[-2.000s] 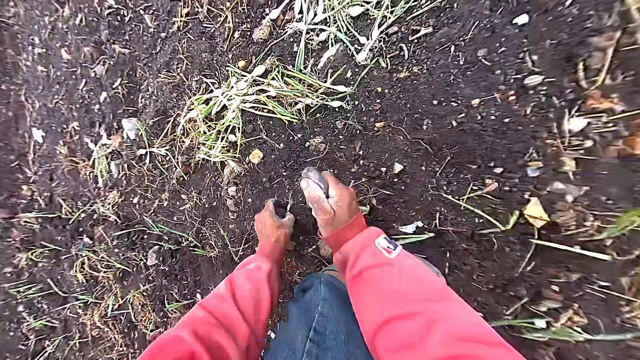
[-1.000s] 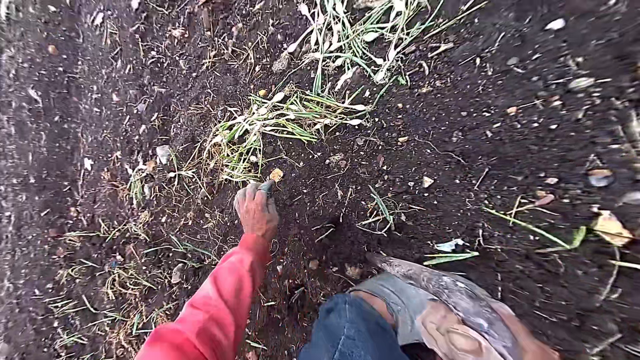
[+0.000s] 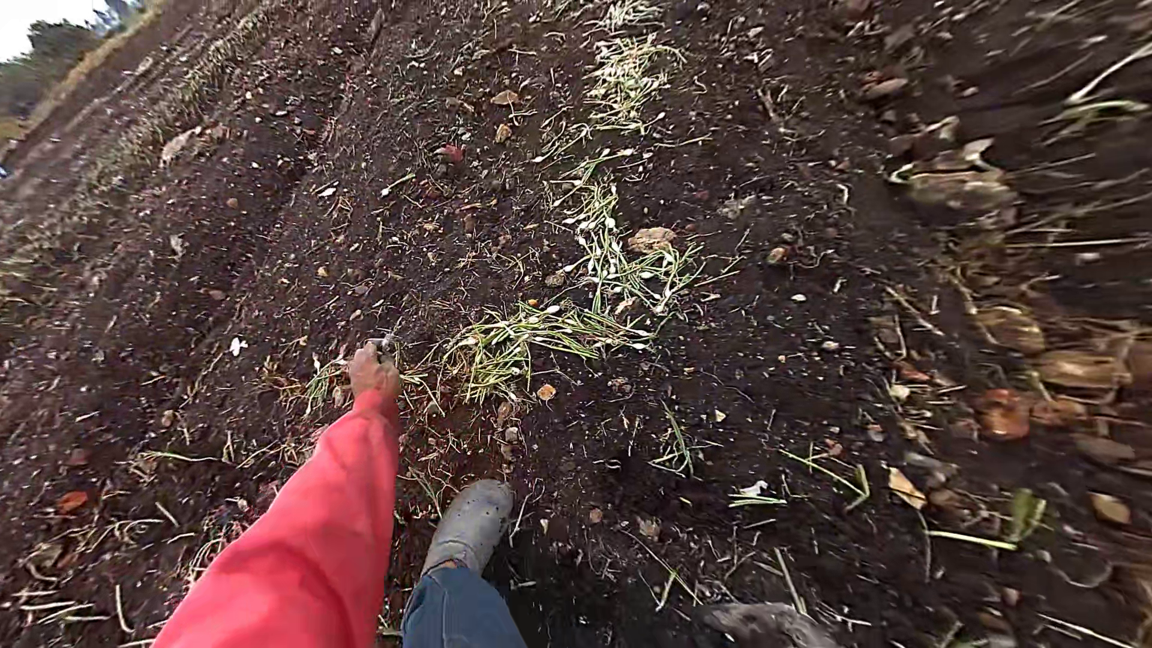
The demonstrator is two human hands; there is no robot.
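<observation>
My left hand, in a red sleeve, reaches down to dark soil at left of centre. Something small and greyish shows at its fingertips, too small to name, and I cannot tell whether the fingers grip it. Sparse green and dry stems lie just left of the hand. To its right is a loose bunch of green-stemmed plants with small white bulbs. More such bulb plants trail up and away across the soil. My right hand is out of view.
A grey shoe stands on the soil below the bunch, under a blue trouser leg. Stones and dry stalks lie at the right. A tan stone sits among the bulb plants. A blurred greyish thing shows at the bottom edge.
Two seconds ago both hands were close together, the right one around a greyish thing. The right hand has left the view. The left hand has moved left of the bunch. The view has tilted up.
</observation>
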